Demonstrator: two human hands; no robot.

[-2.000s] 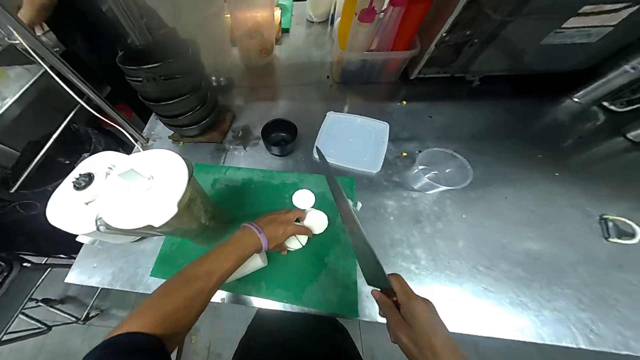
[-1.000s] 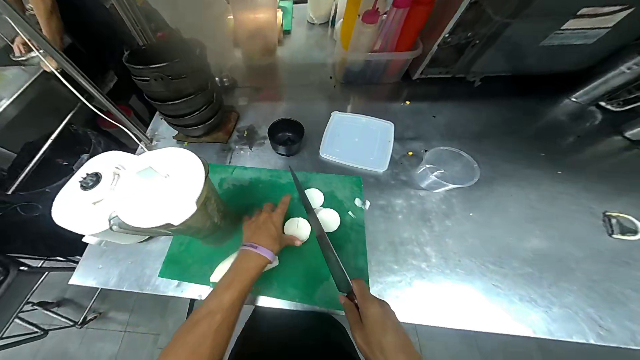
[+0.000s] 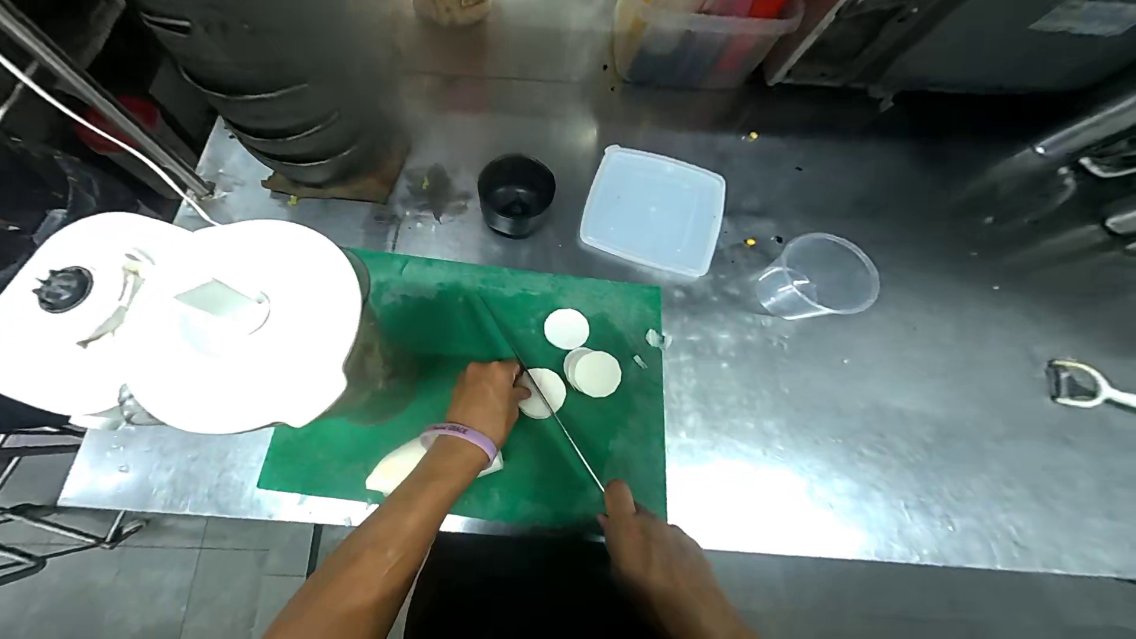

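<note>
On the green cutting board (image 3: 426, 293), my left hand (image 3: 486, 399), with a light purple wristband, holds a round white slice (image 3: 543, 393) at its fingertips. My right hand (image 3: 643, 541) grips the handle of a long kitchen knife (image 3: 572, 442), whose thin edge-on blade runs up and left across that slice, beside my left fingers. More white round slices (image 3: 597, 374) overlap to the right, and a single one (image 3: 566, 328) lies above them. Under my left forearm rests a larger white piece (image 3: 397, 466), partly hidden. Small white scraps (image 3: 655, 338) are near the board's right edge.
Left stands a white-topped food-processing machine (image 3: 240, 319). Behind the board are a black cup (image 3: 516, 195), a square translucent lid (image 3: 653, 211) and stacked dark containers (image 3: 311, 115). A clear plastic cup (image 3: 818, 277) lies to the right, a white-handled peeler (image 3: 1084, 384) farther right.
My left hand, spread on the board a second ago, now has its fingers drawn together at a slice. The knife blade has moved from beside the upper slices to across the lower-left one.
</note>
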